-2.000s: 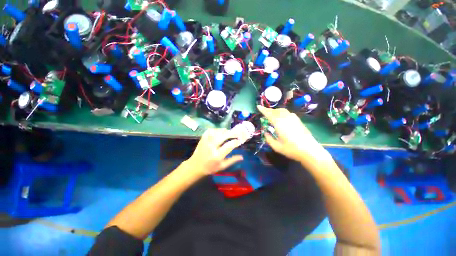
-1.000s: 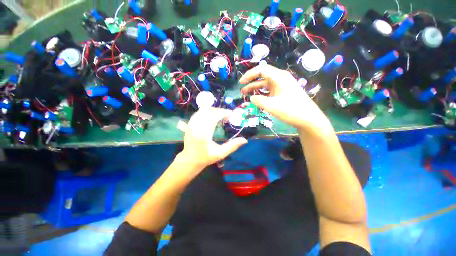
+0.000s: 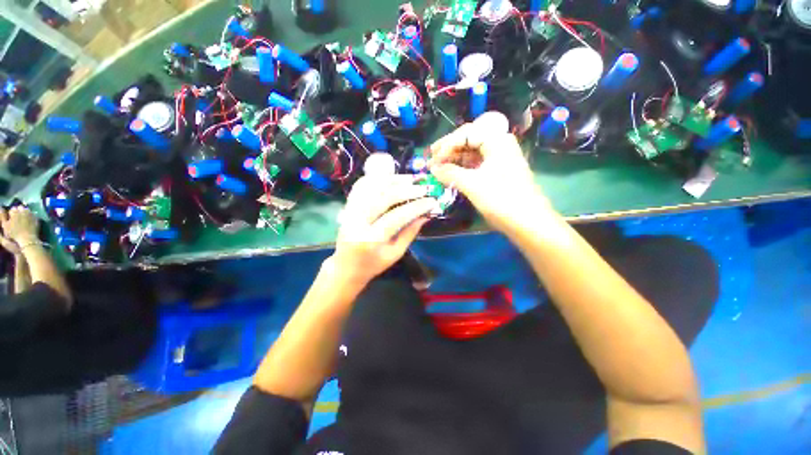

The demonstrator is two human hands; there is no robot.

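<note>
A unit with a green circuit board lies at the near bench edge, mostly hidden by my hands. My left hand is on its left side, fingertips closed on the board and housing. My right hand is at its upper right, thumb and fingers pinched together above the board; whether they hold a wire or part cannot be told. A blue cell's pink end shows just beyond the board. The black housing is barely visible under the fingers.
Many wired units with blue cells, silver-white drivers and boards crowd the green bench. A red stool is below me, a blue stool lower left. Another person's hand is at the far left.
The view has turned left, bringing another person into sight. My left fingers have closed onto the unit. My right hand has lowered toward the board, its fingers now pinched.
</note>
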